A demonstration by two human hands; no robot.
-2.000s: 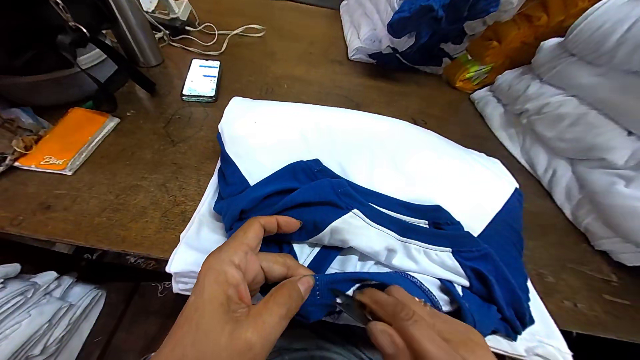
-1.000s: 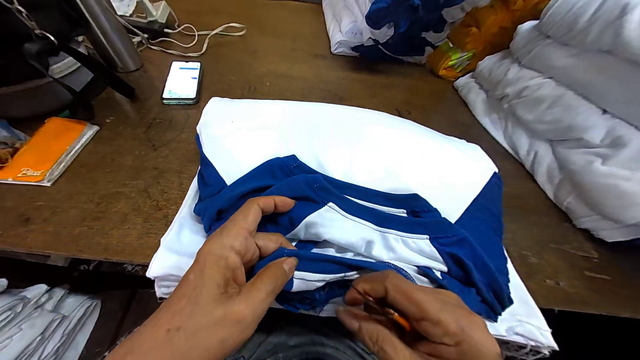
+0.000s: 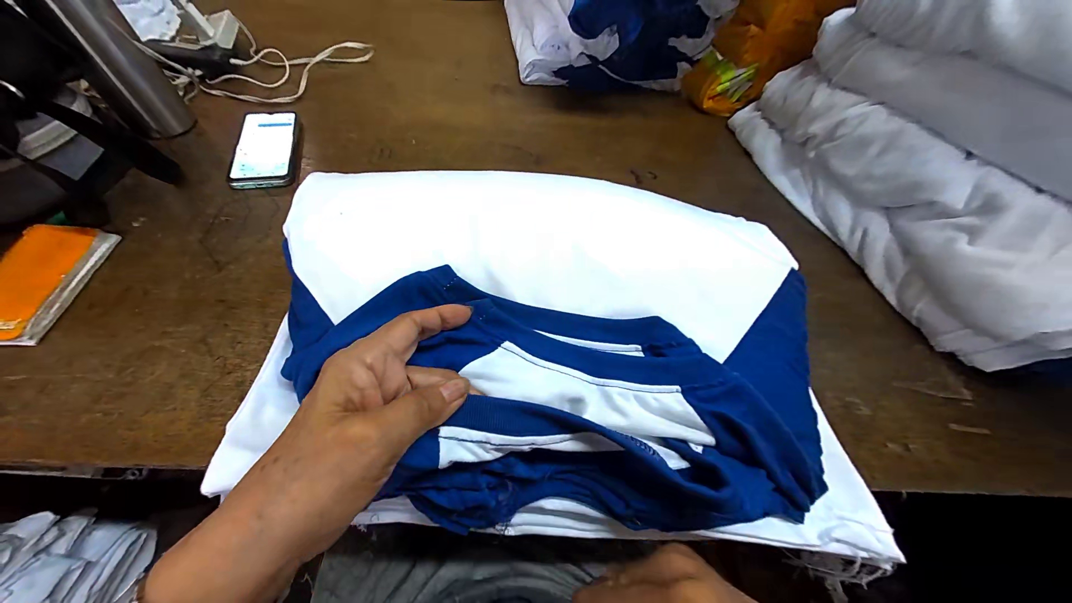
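Observation:
A stack of white shirts with blue sleeves and blue neckbands lies at the table's front edge. My left hand rests on the stack's left side, with its thumb and a finger pinching the blue neckband of one shirt; its index finger touches another collar behind. My right hand is blurred at the bottom edge, below the stack and over my lap. Whether it holds anything cannot be seen.
On the wooden table are a phone, an orange-covered notebook, a steel bottle and a white cord. White fabric is piled at right, beside an orange bag. More white cloth lies low at left.
My right hand has moved away from the neckbands, down to the bottom edge. A small tool with orange showed in it earlier. My left hand stays at the collars.

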